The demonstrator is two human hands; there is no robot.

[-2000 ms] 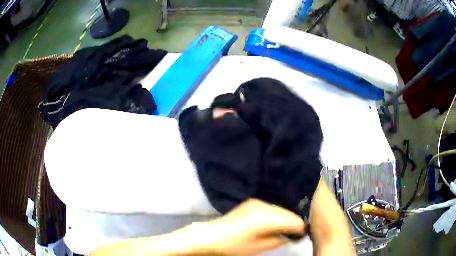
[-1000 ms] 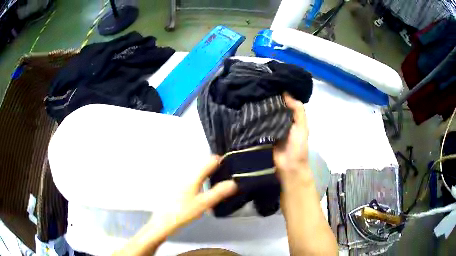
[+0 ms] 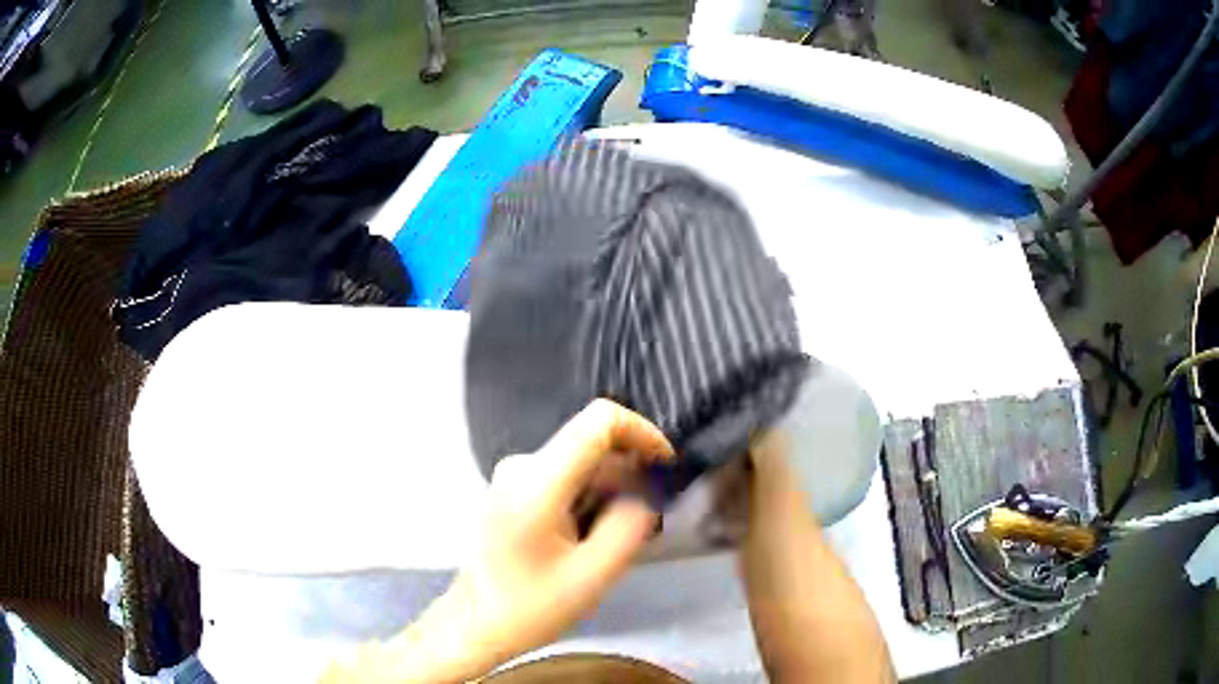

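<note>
A dark garment [image 3: 642, 294] lies over the right half of the white padded form [image 3: 308, 428]. Its upper face is pinstriped on the right and plainer grey on the left. My left hand [image 3: 568, 501] grips the garment's near edge, with thumb and fingers pinched together on the cloth. My right hand [image 3: 769, 494] is just right of it at the same edge. Its fingers are blurred and partly hidden under the cloth, so its grip cannot be made out. The form's rounded right end shows beyond the garment.
A steam iron [image 3: 1036, 541] lies on a grey ribbed pad [image 3: 1003, 454] at right. A blue board [image 3: 501, 174] and a white padded arm on a blue base [image 3: 869, 107] are behind. A black garment pile [image 3: 254, 227] lies by the brown woven basket [image 3: 54, 414] at left.
The garment has turned so the pinstriped face spreads over the top, and the cream lines are out of sight. My right hand has moved down to the near edge; my left hand now pinches cloth.
</note>
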